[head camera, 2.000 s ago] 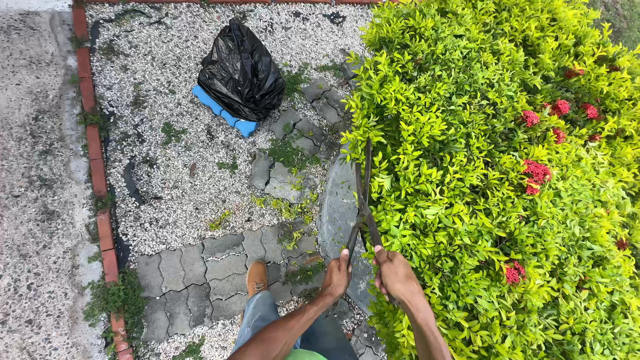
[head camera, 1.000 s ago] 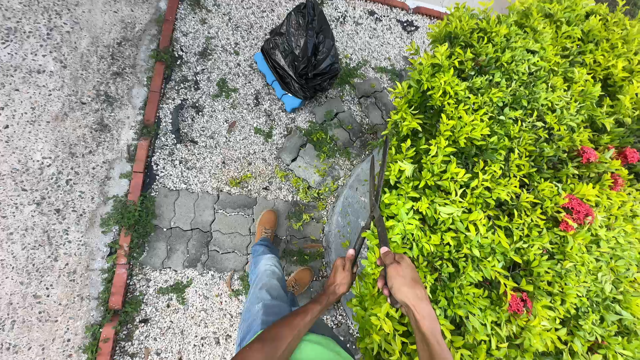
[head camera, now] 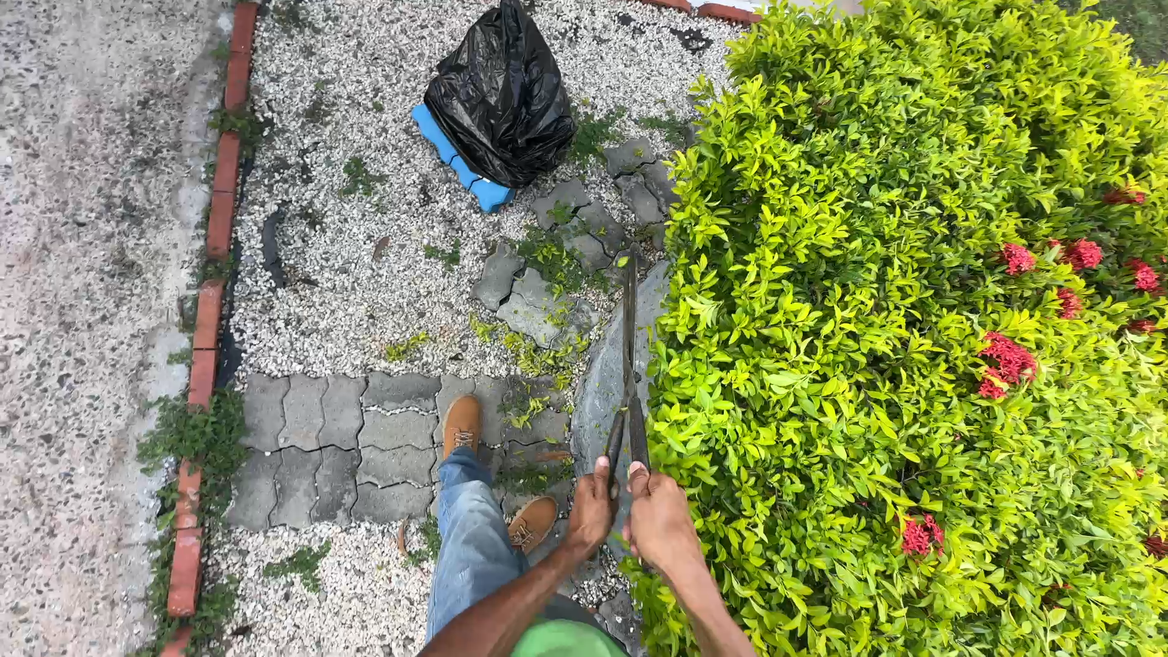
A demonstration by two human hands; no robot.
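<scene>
Both hands hold a pair of hedge shears (head camera: 630, 338) by its two handles. My left hand (head camera: 591, 511) is closed around the left handle, and my right hand (head camera: 661, 520) grips the right one. The blades lie together and point away from me along the left side of a leafy green hedge (head camera: 821, 365) with red flower clusters (head camera: 1008, 363). A small leaf rests near the blade tips. Beneath the shears is a curved grey concrete slab (head camera: 598, 388). Leaf clippings (head camera: 538, 351) are scattered on the pavers to its left.
A black plastic bag (head camera: 502, 96) sits over blue blocks (head camera: 488, 193) on white gravel (head camera: 356, 228). Grey interlocking pavers (head camera: 338, 438) run under my boots (head camera: 463, 424). A red brick edging (head camera: 221, 219) separates the gravel from a rough concrete strip (head camera: 91, 301) on the left.
The shears' blades, apart one second ago, have come together, and my hands are closer to each other. Between the two earlier frames, my boots came more into view.
</scene>
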